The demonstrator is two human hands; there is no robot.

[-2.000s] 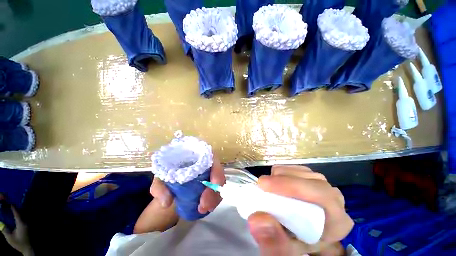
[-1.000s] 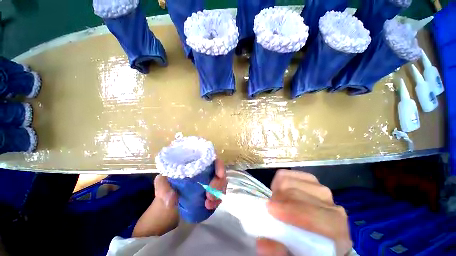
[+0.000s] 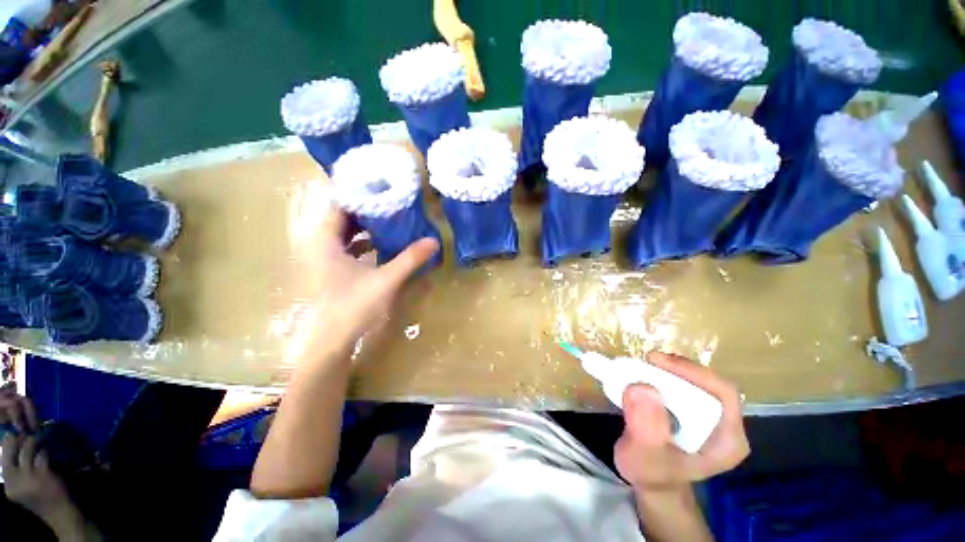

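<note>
My left hand [image 3: 360, 286] is around the lower part of a blue denim tube with a fluffy white cuff [image 3: 378, 182], which stands upright at the left end of the front row. My right hand [image 3: 677, 423] holds a white squeeze bottle [image 3: 686, 400] over the board's front part, its teal needle tip pointing up and left, away from the tubes. More cuffed denim tubes [image 3: 593, 159] stand in two rows on the tan board [image 3: 233, 286].
Stacked denim pieces [image 3: 101, 254] lie at the left. Spare white bottles [image 3: 900, 296] and a crumpled white scrap [image 3: 891, 356] lie at the right. Wooden-handled tools [image 3: 461, 48] lie on the green surface. Another person's hands [image 3: 30, 466] show at the lower left.
The cuffed tube has gone from in front of me to the front row's left end, with my left hand on it. The bottle has moved away from the tube. The view now shows more beyond the board.
</note>
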